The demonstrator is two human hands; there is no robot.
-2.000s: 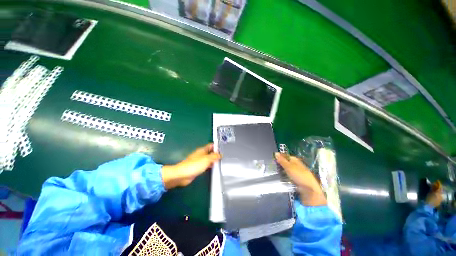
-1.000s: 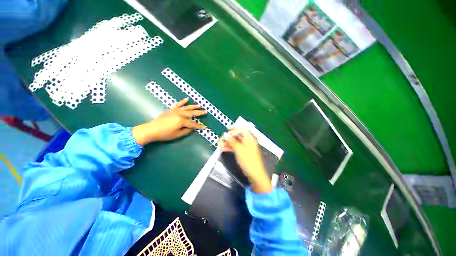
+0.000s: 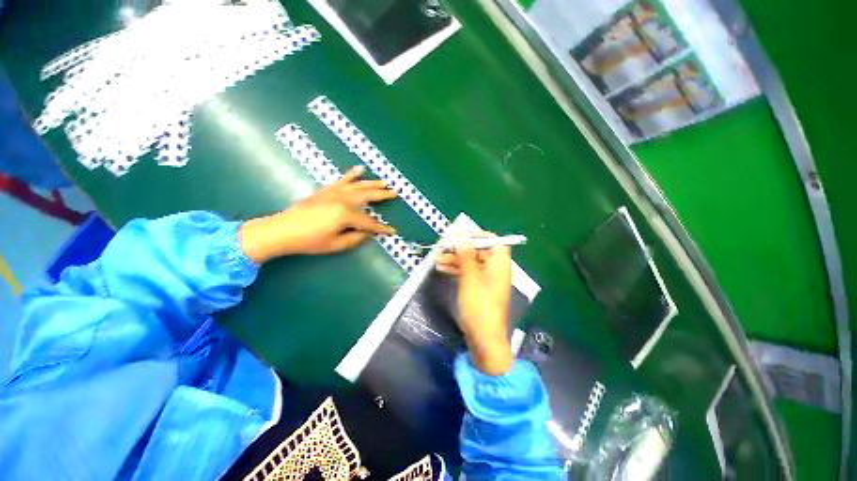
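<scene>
Two white ring sticker strips with rows of dark holes lie side by side; the upper strip [image 3: 362,150] is uncovered, the lower strip [image 3: 305,150] is partly under my left hand [image 3: 334,218]. My left hand is palm down with fingers spread, pressing on the lower strip. My right hand [image 3: 477,282] holds slim white tweezers [image 3: 498,241] like a pen, tip pointing left near the lower strip's end. A dark film sheet [image 3: 423,315] with a white backing sheet [image 3: 385,329] lies partly under my right hand and sleeve. Whether a ring is on the tip cannot be told.
A large pile of sticker strips [image 3: 188,75] lies at upper left. More dark film sheets lie at the top [image 3: 385,28] and right [image 3: 625,282]. A clear plastic bag [image 3: 639,442] and a short strip [image 3: 587,413] lie at lower right. A green panel [image 3: 700,197] edges the bench.
The view has turned from two seconds ago, when both hands held a film sheet. Since one second ago, the white tweezers have come clearly into view in my right hand; my left hand stays on the strip.
</scene>
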